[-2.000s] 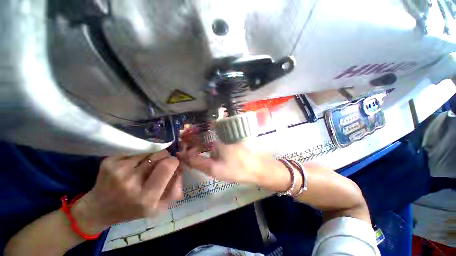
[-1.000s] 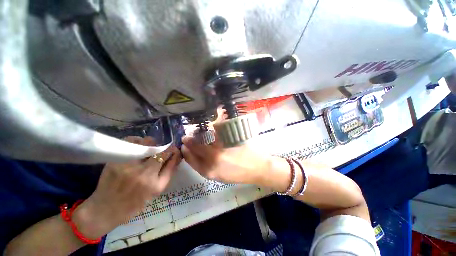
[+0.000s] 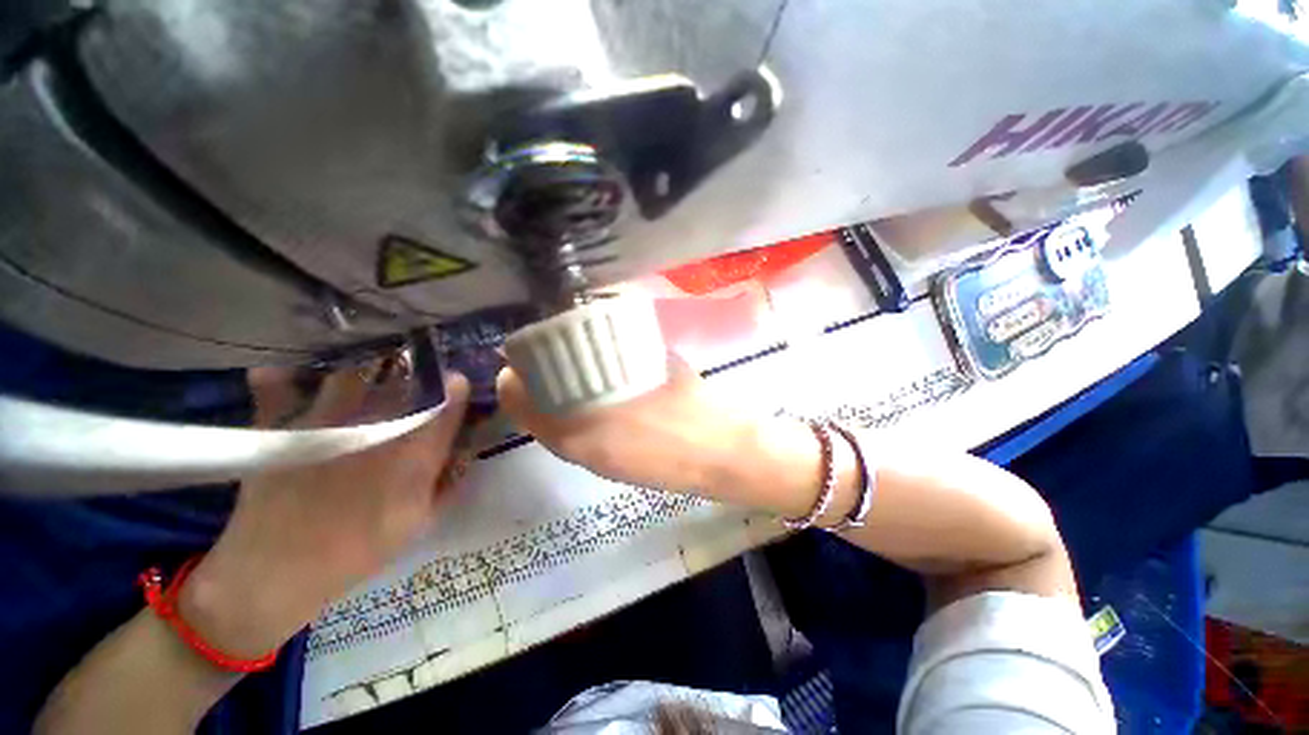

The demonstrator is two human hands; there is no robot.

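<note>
The white sewing machine head point(image 3: 890, 129) fills the top of the view, with a ridged cream knob point(image 3: 589, 353) large in front. My left hand point(image 3: 338, 467), with a red cord at the wrist, lies at the needle area, partly behind a pale curved guard. My right hand point(image 3: 646, 431), with bracelets, is beside it, its fingers partly hidden behind the knob. A bit of dark navy cloth point(image 3: 481, 359) shows between and beyond the fingertips. The presser foot cannot be made out. What the fingers grip is not clear.
The white machine table point(image 3: 574, 574) has a printed ruler scale and a cracked front edge. A red-orange tray point(image 3: 761, 266) lies under the machine arm. A blue-grey decorated case point(image 3: 1016, 313) is right of it. A blue crate point(image 3: 1156, 632) and another person's sleeve point(image 3: 1270, 345) are at the right.
The view has shifted closer to the machine, so the knob looms larger and further left. My left hand has flattened out and its fingertips have parted slightly from my right hand.
</note>
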